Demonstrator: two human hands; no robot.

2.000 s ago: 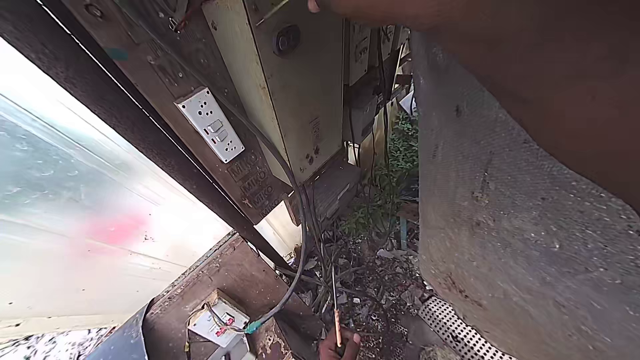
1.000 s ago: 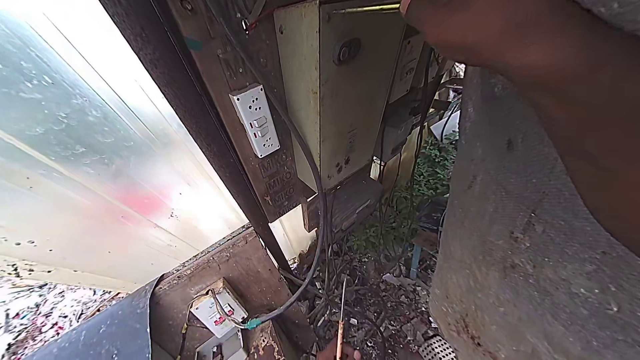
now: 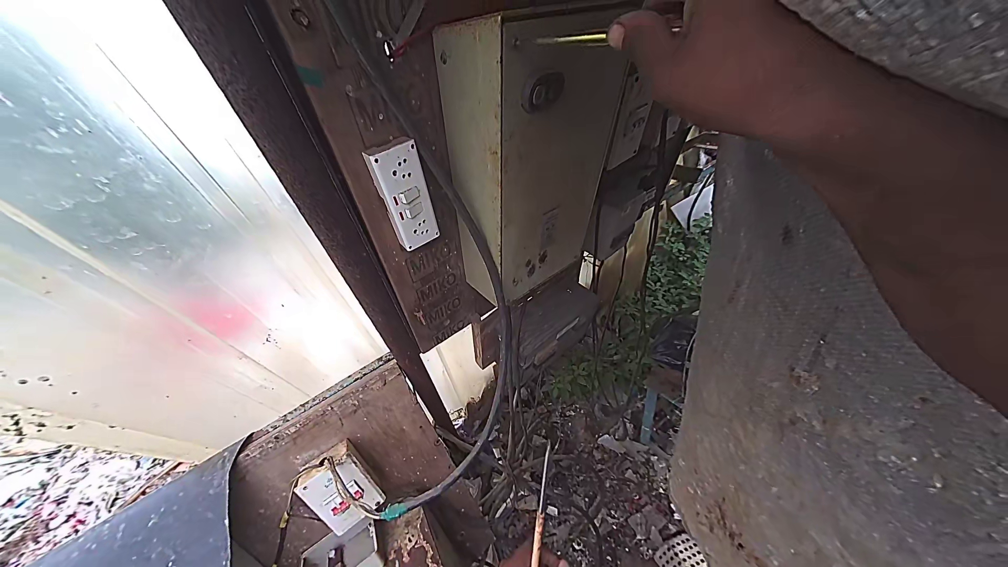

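Note:
High at the right, my right hand (image 3: 677, 63) reaches in front of the beige metal box (image 3: 555, 173), its fingers closed on a thin yellow rod (image 3: 571, 38) that points left across the box's upper front. The fingertips are partly cut off by the frame's top. At the bottom edge my left hand (image 3: 534, 556), mostly out of frame, grips a thin tool (image 3: 540, 516) with an orange-brown handle and a slim metal shaft, probably a screwdriver, pointing up. A white switch and socket plate (image 3: 402, 194) is mounted on a brown board left of the box.
A grey cable (image 3: 499, 315) loops down from the top to a white switch unit (image 3: 340, 492) on a brown panel. Shiny metal sheeting (image 3: 173, 252) stands left, beside a dark post (image 3: 315, 173). A large grey sheet (image 3: 827, 339) hangs right. Plants (image 3: 669, 272) and littered ground lie beyond.
The view has shifted, so the box and plates sit farther right. More of my right hand shows at the top, while less of my left hand is visible at the bottom edge.

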